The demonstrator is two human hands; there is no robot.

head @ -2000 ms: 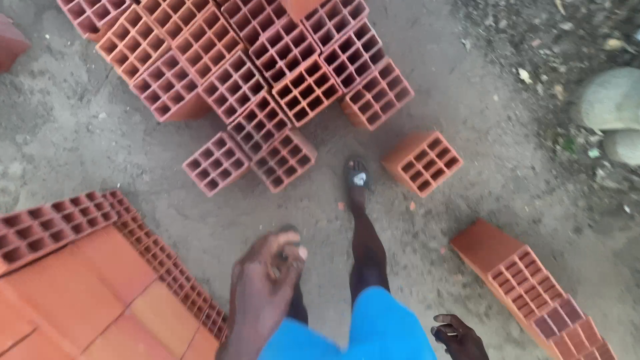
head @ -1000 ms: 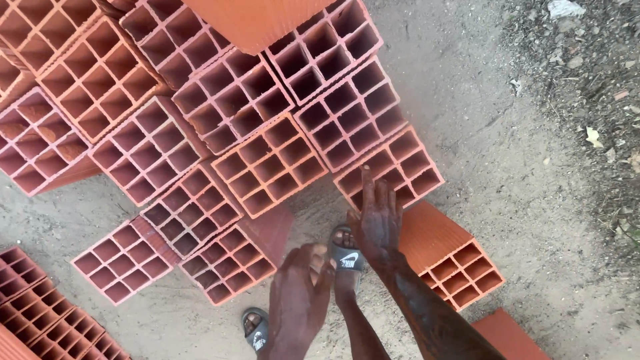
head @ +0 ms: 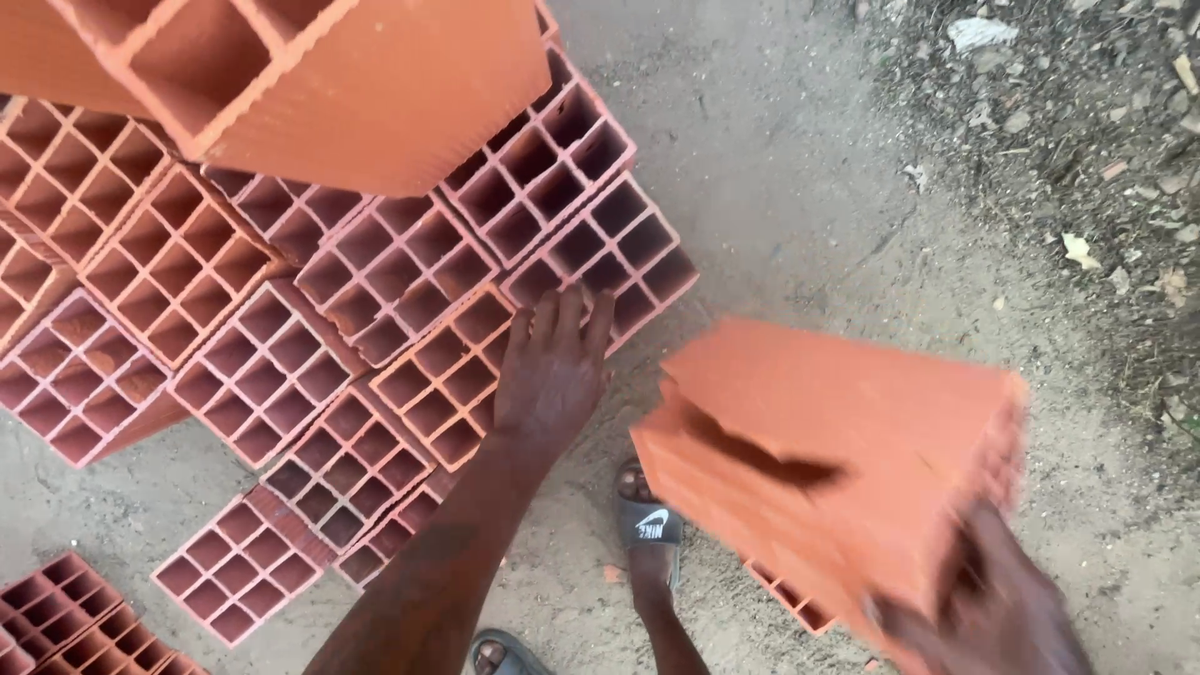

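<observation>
My right hand (head: 984, 600) grips the near end of an orange hollow clay brick (head: 844, 422), which is tilted above the ground and has a jagged gap in one side. My left hand (head: 553, 366) rests, fingers spread, on the cellular top of an upright hollow clay brick (head: 614, 253) at the right edge of a cluster. Beside it, an orange hollow brick (head: 450, 375) stands partly hidden by my left hand and forearm.
Another hollow brick (head: 375, 94) rises high above the cluster at the upper left. More hollow bricks (head: 61, 609) stand at the lower left. A brick on the ground (head: 792, 595) shows below the held one. Stony debris (head: 1059, 141) lies at the right; my sandaled foot (head: 652, 525) is below centre.
My right hand has moved from the cluster's edge to the lower right and now holds a broken brick. My left hand has moved up onto the cluster's edge brick.
</observation>
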